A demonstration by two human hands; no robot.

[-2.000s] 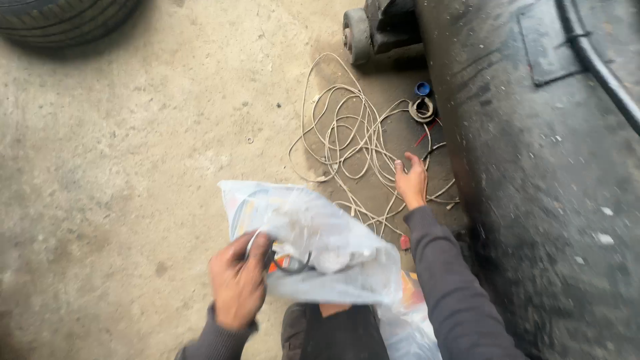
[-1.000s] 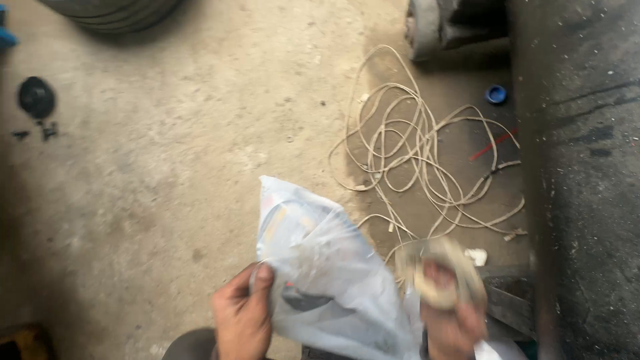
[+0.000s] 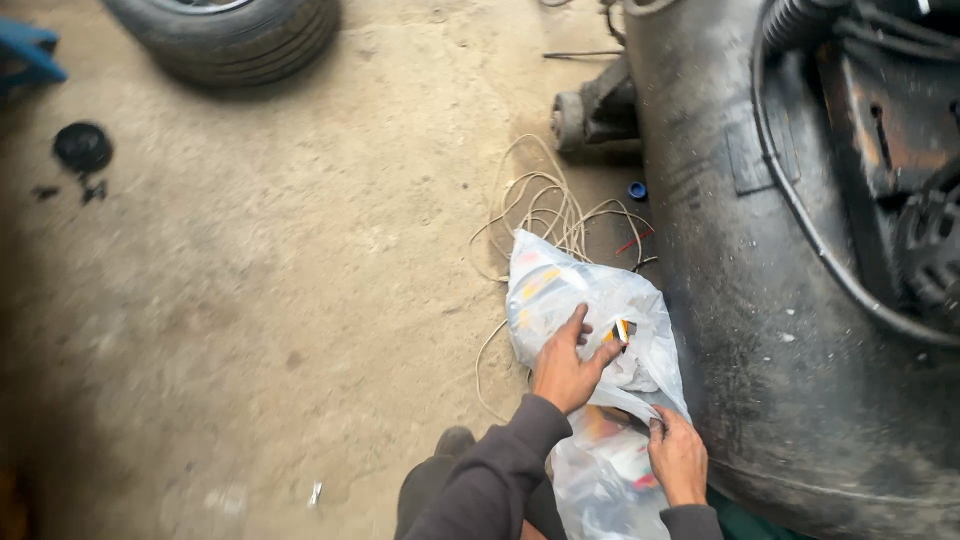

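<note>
A translucent plastic bag (image 3: 540, 300) with small items inside lies over part of a tangled pale cord (image 3: 559, 180), close beside a large dark metal tank (image 3: 735, 315). My left hand (image 3: 574, 360) rests at the bag with thumb and fingers apart, near an orange and white item (image 3: 621, 331) that shows in it. The edge of the bag is pinched between thumb and fingers of my right hand (image 3: 675, 450). Below it sits another plastic bag (image 3: 600, 487) with coloured contents, partly hidden by my arm.
A caster wheel (image 3: 570, 120) stands beside the tank, with a blue cap (image 3: 637, 190) below it on the concrete floor. A tire (image 3: 247, 45) lies at the upper left. A round black part (image 3: 82, 147) lies at far left. A hose (image 3: 817, 247) runs over the tank.
The bag has moved from in front of me onto the cord beside the tank. The tape-like roll in my right hand a second ago is out of sight; that hand now grips the bag's edge.
</note>
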